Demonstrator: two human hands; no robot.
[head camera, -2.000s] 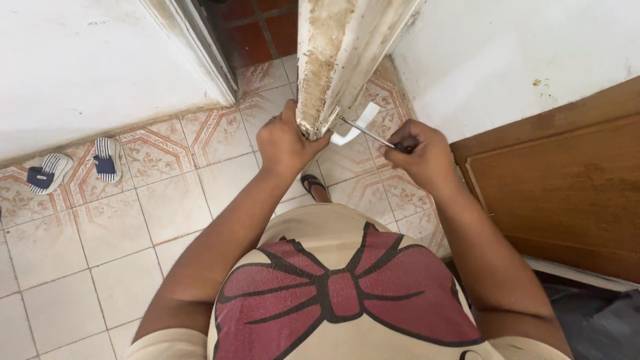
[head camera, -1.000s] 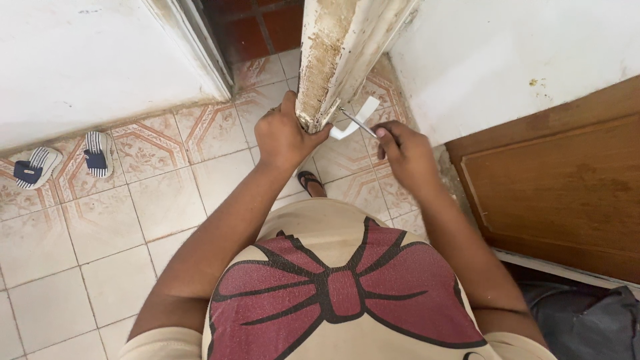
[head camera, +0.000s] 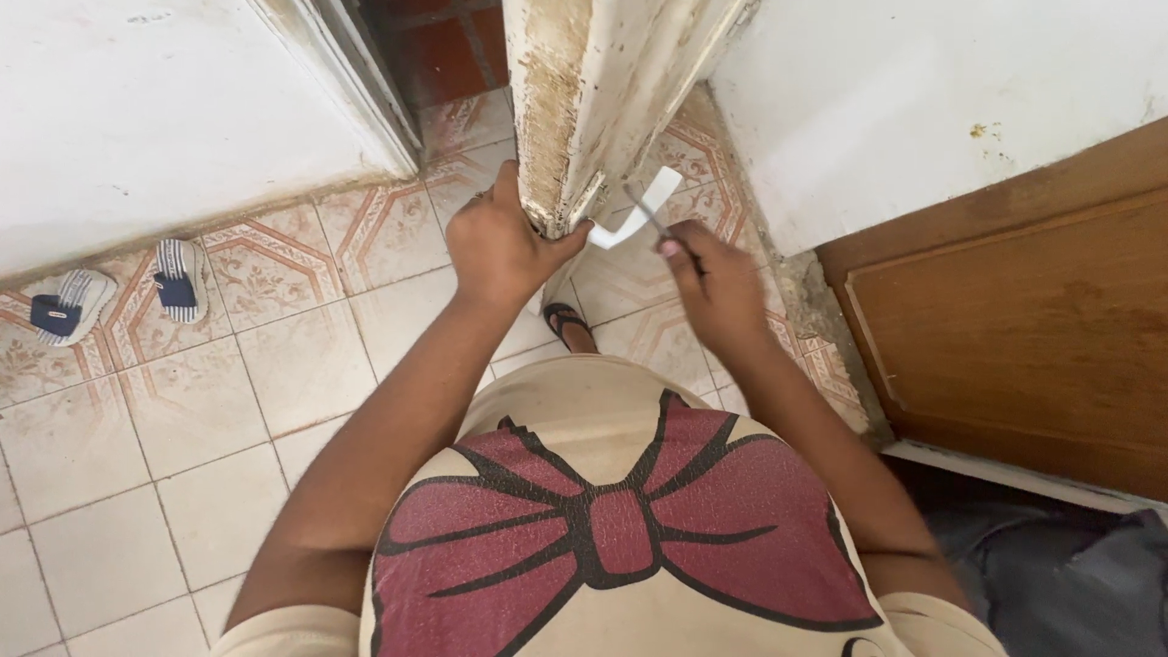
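My left hand (head camera: 506, 242) grips the edge of a worn door with peeling white paint (head camera: 552, 100), its thumb beside a small metal lock part (head camera: 589, 196) in that edge. A thin metal tool, perhaps a screwdriver (head camera: 646, 210), is in my right hand (head camera: 721, 283), to the right of the door. Its tip points up and left and stands a little apart from the metal part. A white angled lever handle (head camera: 659, 192) sticks out from the door's right side, partly behind the tool.
Striped slippers (head camera: 181, 281) lie on the tiled floor (head camera: 301, 365) at left. A white wall (head camera: 912, 109) and a brown wooden panel (head camera: 1022, 319) stand at right, with dark fabric (head camera: 1068, 575) below. My sandalled foot (head camera: 570, 324) is beneath the door.
The tool's tip, at the door edge in both earlier frames, has come away from it to the right. My left hand still holds the edge.
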